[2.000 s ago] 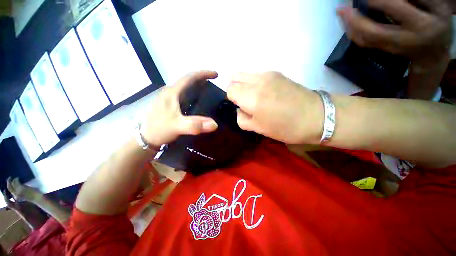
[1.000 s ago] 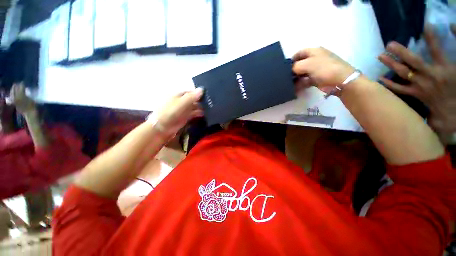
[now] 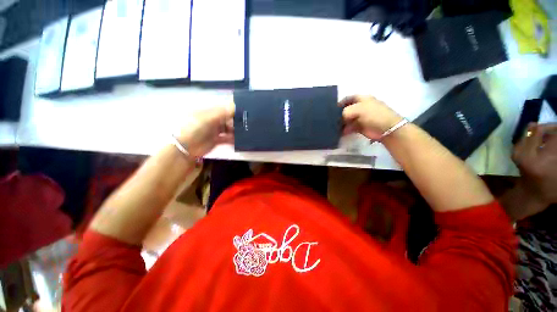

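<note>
A closed black gift box [image 3: 262, 122] with small white lettering on its broad face lies level between my two hands, near the table's front edge. My left hand [image 3: 215, 127] grips its left end, with the fingers partly hidden by the box. My right hand [image 3: 365, 117] grips its right end, with the fingertips at the side. I cannot tell whether the box touches the table.
Filled boxes with white faces [image 3: 217, 42] stand in a row at the back left. Black lettered boxes [image 3: 459, 116] lie at the right. Small black cords [image 3: 382, 30] lie at the back, a yellow pack [image 3: 529, 27] at the far right. A neighbour's hand [image 3: 538, 152] is at the right edge.
The box was held close to my body, then tilted over the table edge, and now lies straight and level between my hands. The view has shifted, showing more boxes at the right.
</note>
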